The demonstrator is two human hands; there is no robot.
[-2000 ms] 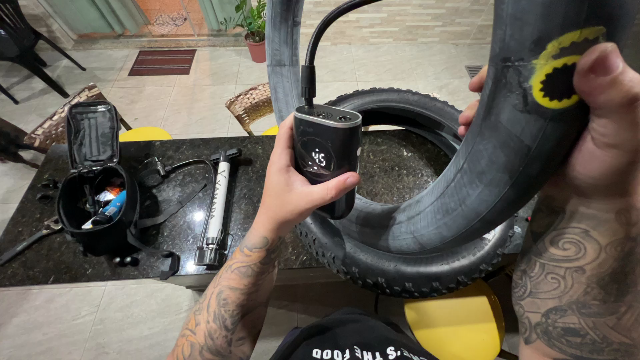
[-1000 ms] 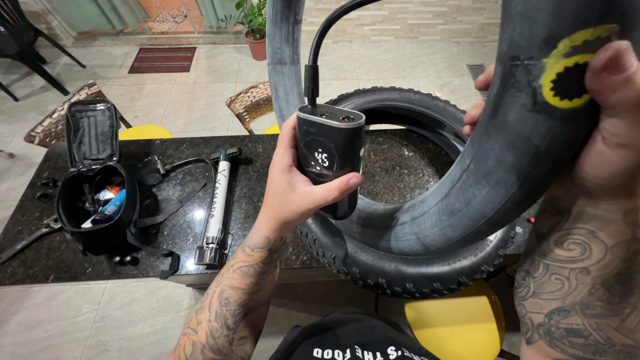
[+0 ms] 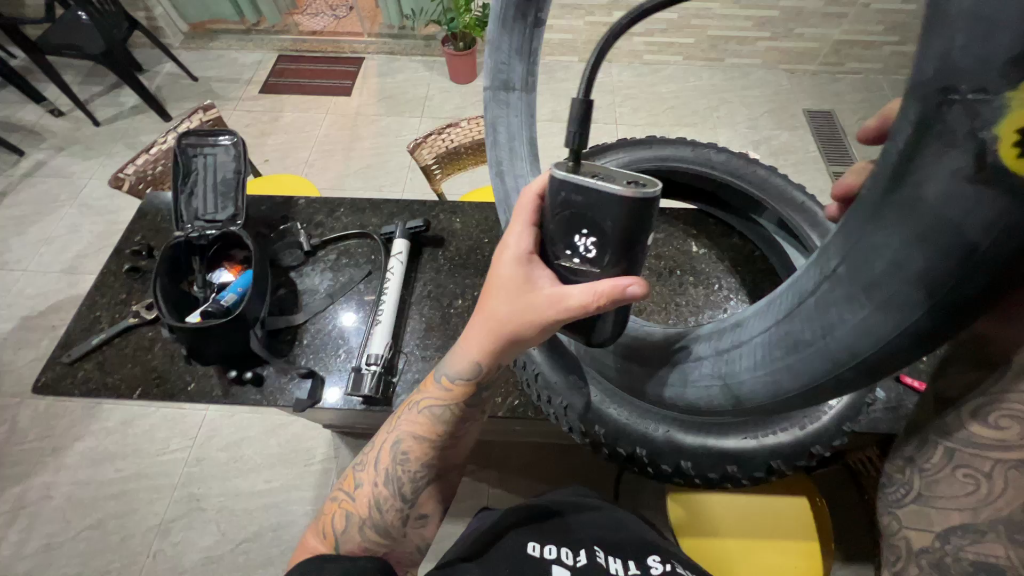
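My left hand [image 3: 532,276] grips a black portable electric air pump [image 3: 602,248] with a lit display. A black hose [image 3: 596,76] rises from the pump's top and leaves the view. My right hand [image 3: 864,160] holds the large inflated inner tube [image 3: 768,368] at the right; only some fingertips show past the tube, the rest is hidden. A yellow patch mark [image 3: 1013,132] shows on the tube at the right edge. Behind and below the tube, a knobby bicycle tire [image 3: 672,460] lies on the dark stone table [image 3: 448,300].
On the table's left stand an open black bag [image 3: 212,320] with small items, an adjustable wrench [image 3: 108,332] and a white hand pump [image 3: 388,308] with a hose. Wicker chairs [image 3: 452,152] are beyond the table. A yellow seat [image 3: 748,524] is below the tire.
The inner tube has shifted toward the right, and its yellow patch mark now sits at the view's edge. My right thumb, visible earlier, is out of sight. My left hand still holds the pump.
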